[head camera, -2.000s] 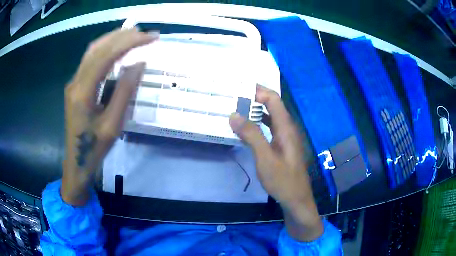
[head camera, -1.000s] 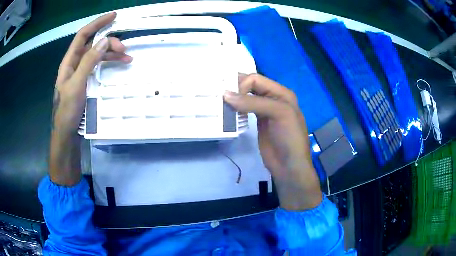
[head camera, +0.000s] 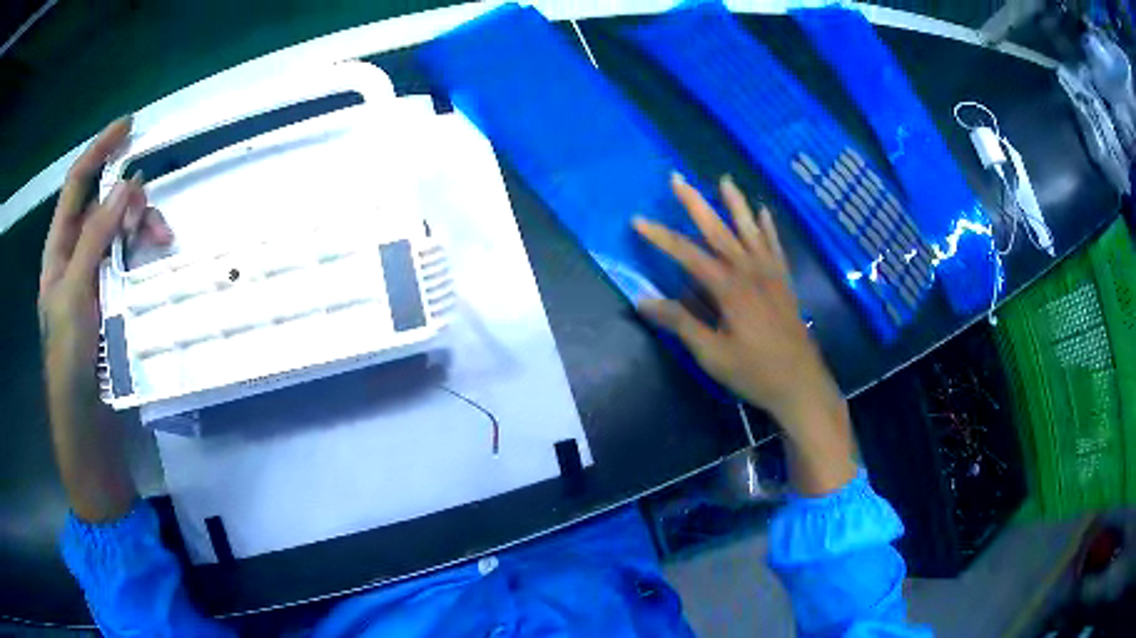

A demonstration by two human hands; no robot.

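The white housing [head camera: 274, 293] lies over the white protective sheet [head camera: 361, 486], its ribbed face up. Its loop stand [head camera: 249, 110] points away from me. A large dark-grey pad [head camera: 402, 285] sits at the housing's right end and another [head camera: 118, 355] at its left end. A thin dark lead wire [head camera: 480, 409] trails onto the sheet. My left hand [head camera: 100, 237] holds the left end of the housing and stand. My right hand [head camera: 735, 299] is open and empty over the left blue liner sheet [head camera: 561, 137], covering its lower part. Large pads there are hidden.
The middle blue liner [head camera: 747, 100] carries rows of small grey pads [head camera: 866, 206]. Another blue liner [head camera: 872, 75] lies beside it. A white corded device [head camera: 990, 147] is at the far right. A green crate [head camera: 1071, 361] and dark tray [head camera: 959, 436] are lower right.
My right hand has let go of the housing's right end and moved right over the left blue sheet. The view has shifted, so the housing appears further left and tilted.
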